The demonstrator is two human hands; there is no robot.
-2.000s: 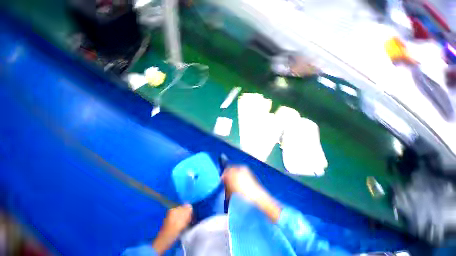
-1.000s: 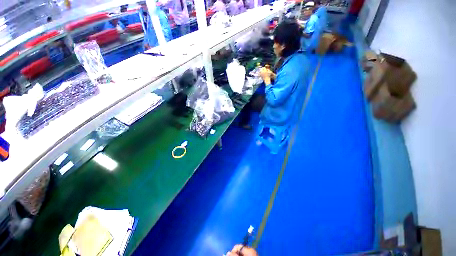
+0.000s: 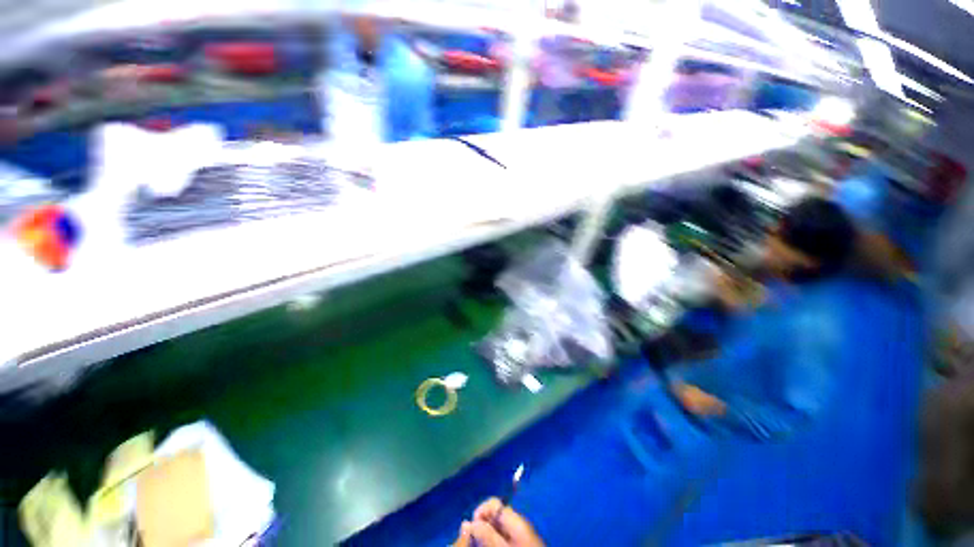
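Note:
My right hand shows only as fingers at the bottom edge, slightly blurred. They pinch a thin dark pen-like stick with a pale tip, pointing up over the blue floor. My left hand cannot be made out. Cream and white label sheets lie stacked at the lower left on the green bench. A yellow ring like a tape roll lies on the bench, with a small white piece touching it.
Clear bags and a white bulging bag sit farther along the bench. A white shelf runs above it, bearing wrapped dark parts. A person in a blue smock is at the right, by the bench.
The view has swung from the label sheets, along the bench and aisle, then leftward to the shelf. My right hand stays low in view with the stick; my left hand has left the picture.

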